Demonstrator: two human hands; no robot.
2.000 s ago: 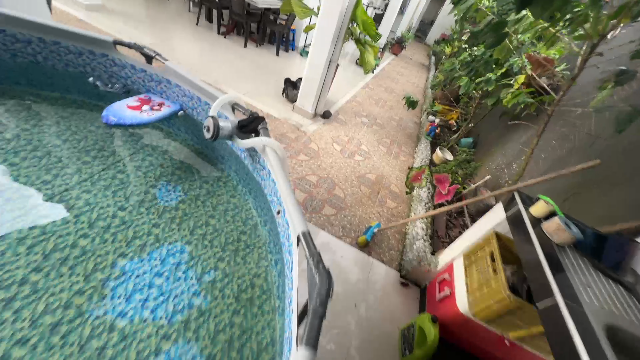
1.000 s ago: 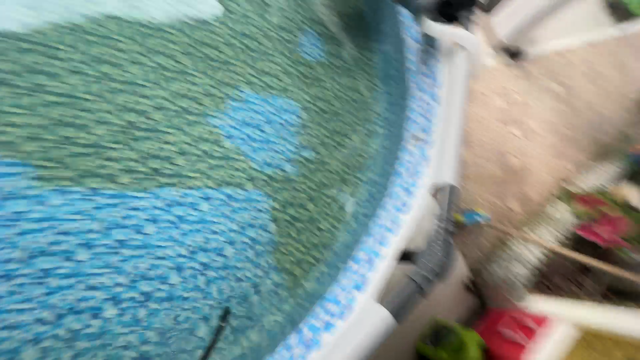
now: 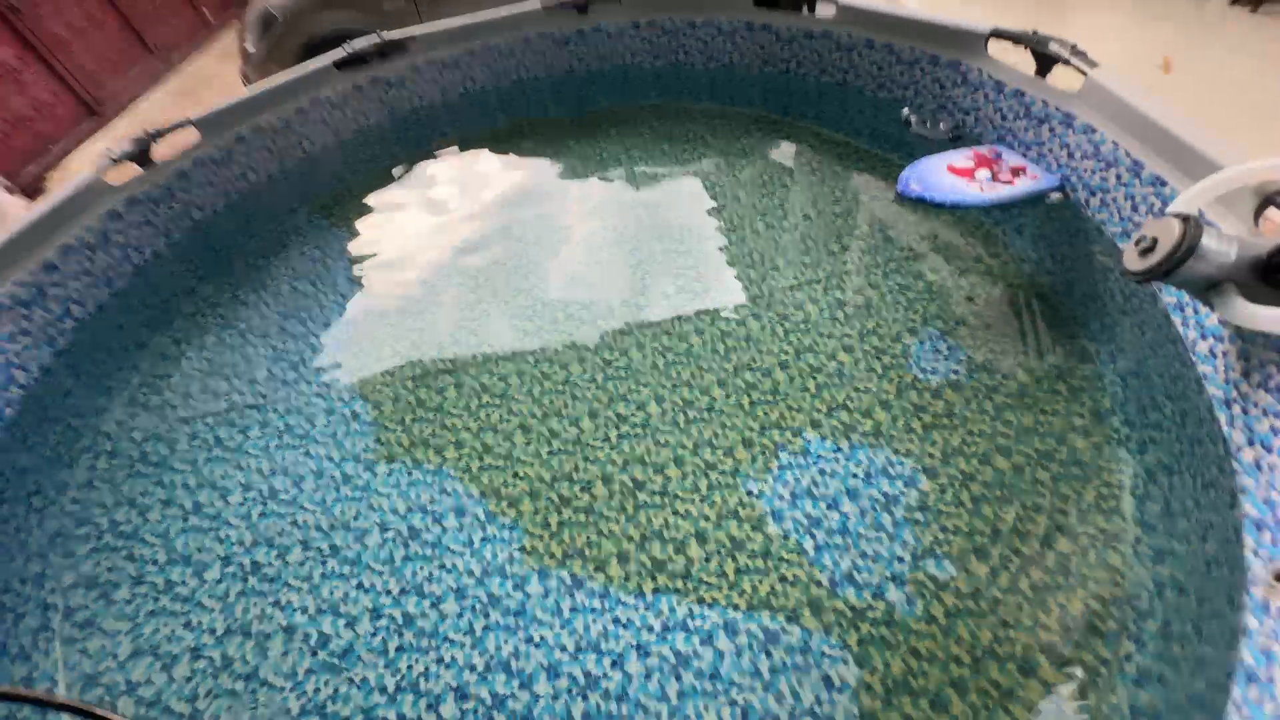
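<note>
Neither of my hands is in view. A round above-ground pool (image 3: 640, 480) filled with water takes up most of the head view, its liner patterned in blue and green mosaic. Near the far right wall floats a small blue board-shaped float (image 3: 978, 177) with a red figure on it. A pool skimmer or filter fitting (image 3: 1190, 250) with a white curved hose hangs on the right rim. Bright light reflects off the water left of centre. A thin dark curved edge (image 3: 55, 703) shows at the bottom left; what it belongs to cannot be told.
The pool's grey frame rail (image 3: 225, 118) curves along the far side, with dark joint pieces on it. Behind it at the upper left are a dark red door or gate (image 3: 85, 75) and part of a vehicle's wheel (image 3: 320, 35). Pale floor (image 3: 1180, 60) lies beyond the upper right.
The view has swung left over the pool. The walkway, plants, red and yellow crates and long stick seen earlier are out of frame.
</note>
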